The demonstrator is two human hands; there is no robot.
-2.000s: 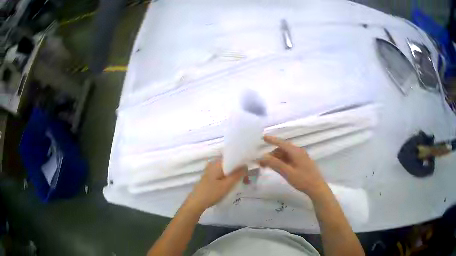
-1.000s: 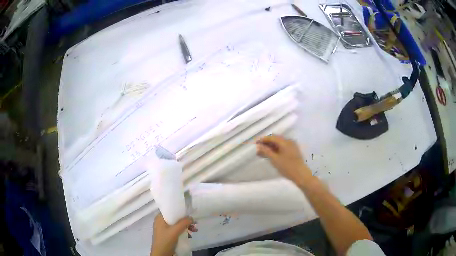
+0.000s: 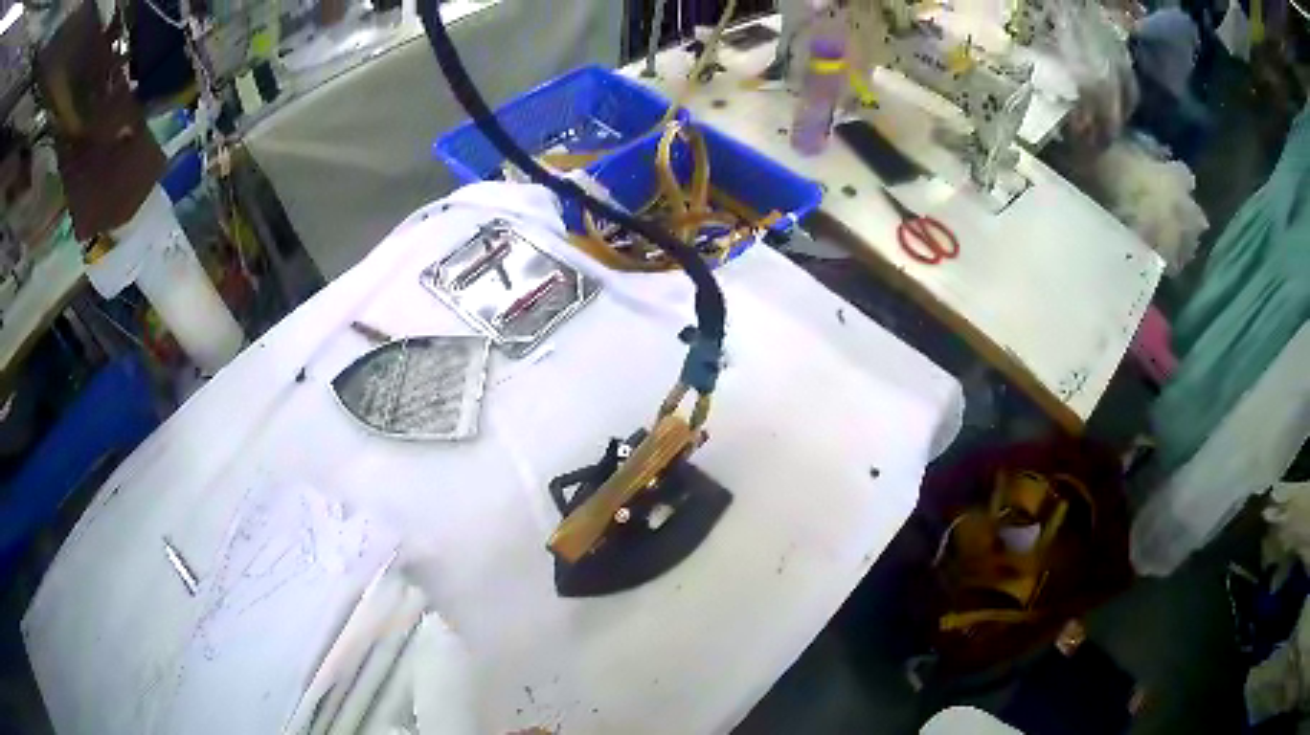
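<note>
Neither of my hands shows clearly; a tiny skin-coloured sliver at the bottom edge is too cut off to identify. The steam iron [image 3: 639, 524], with dark soleplate and wooden handle, rests on the white table [image 3: 805, 488]. Its black hose [image 3: 575, 194] rises to the top left. Long white paper rolls [image 3: 377, 661] lie at the lower left, cut off by the bottom edge. A marked white sheet [image 3: 273, 582] lies beside them. A slim silvery tool [image 3: 180, 566] lies at far left. The pointed silvery iron rest [image 3: 414, 388] is beyond the rolls.
A metal tray [image 3: 510, 287] holds small items. Blue baskets [image 3: 783, 187] stand at the table's back edge. Red-handled scissors [image 3: 924, 237] and a purple bottle [image 3: 818, 94] are on the side table [image 3: 1063, 302]. A dark red bin or bag [image 3: 1013, 560] with yellow-brown pieces is on the floor.
The view has swung right, so the iron, rest and tray appear further left and lower. Both hands and the rolled white piece held in my left hand have left the view.
</note>
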